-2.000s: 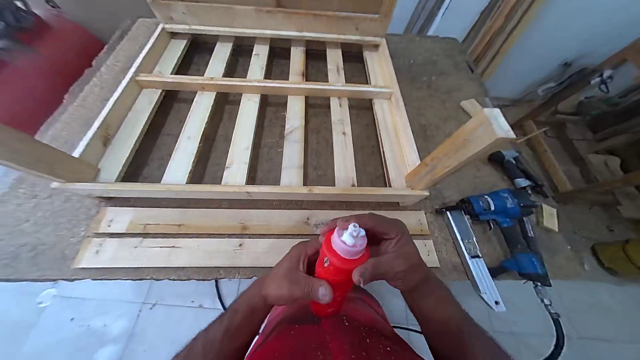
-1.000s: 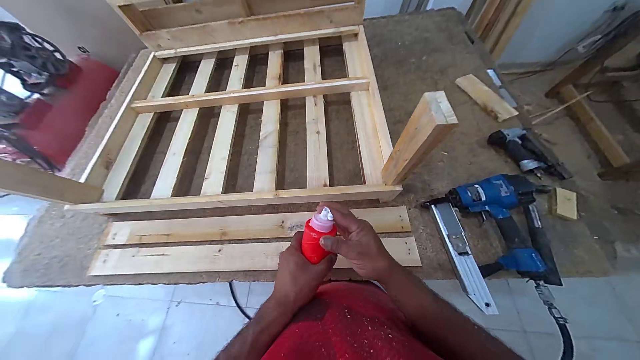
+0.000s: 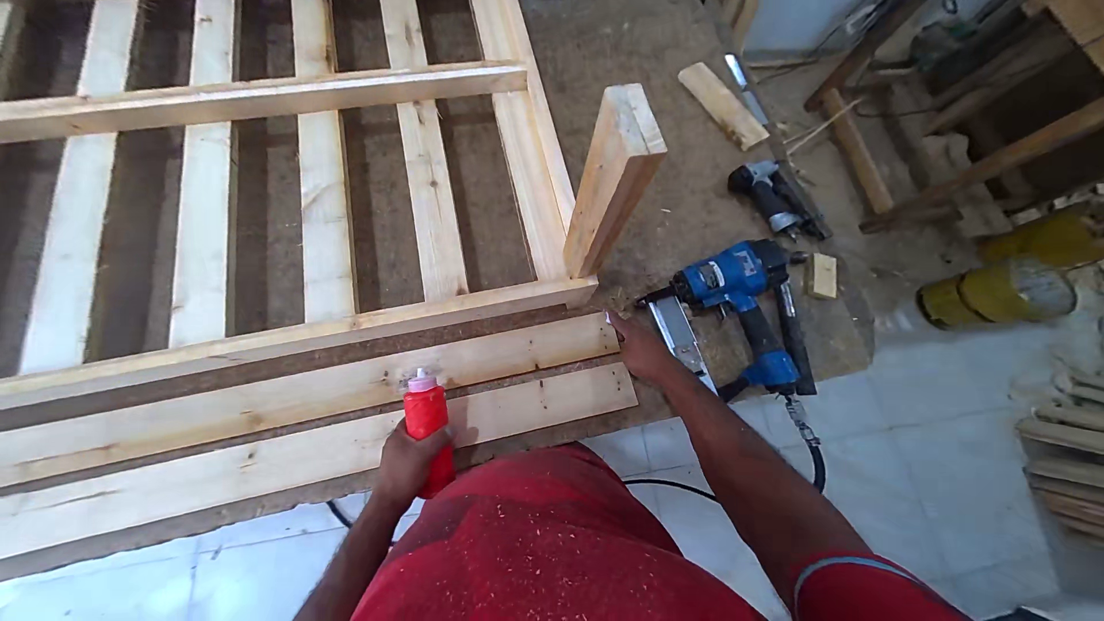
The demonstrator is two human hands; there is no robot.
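My left hand [image 3: 410, 461] is wrapped around a red plastic squeeze bottle [image 3: 426, 414], held upright with its pink cap and white nozzle on top. My right hand [image 3: 640, 345] reaches to the right end of the farther loose wooden slat [image 3: 509, 349]; something small and white shows at its fingertips. A nearer slat [image 3: 552, 402] lies alongside. Behind them stands a slatted wooden frame [image 3: 371, 326] with an upright wooden leg [image 3: 611, 181] at its corner. Just right of my right hand lies a blue pneumatic nail gun [image 3: 733, 276].
A smaller air nailer [image 3: 768, 198], a wood offcut [image 3: 723, 105] and a small wood block [image 3: 823, 276] lie on the worktable [image 3: 673, 259]. A black air hose [image 3: 815, 461] runs off the table. A yellow container [image 3: 992, 296] lies on the tiled floor at right.
My right hand has left the bottle and moved right to the slat's end. My left hand alone keeps the bottle, whose white tip looks smaller. The view has swung right and closer.
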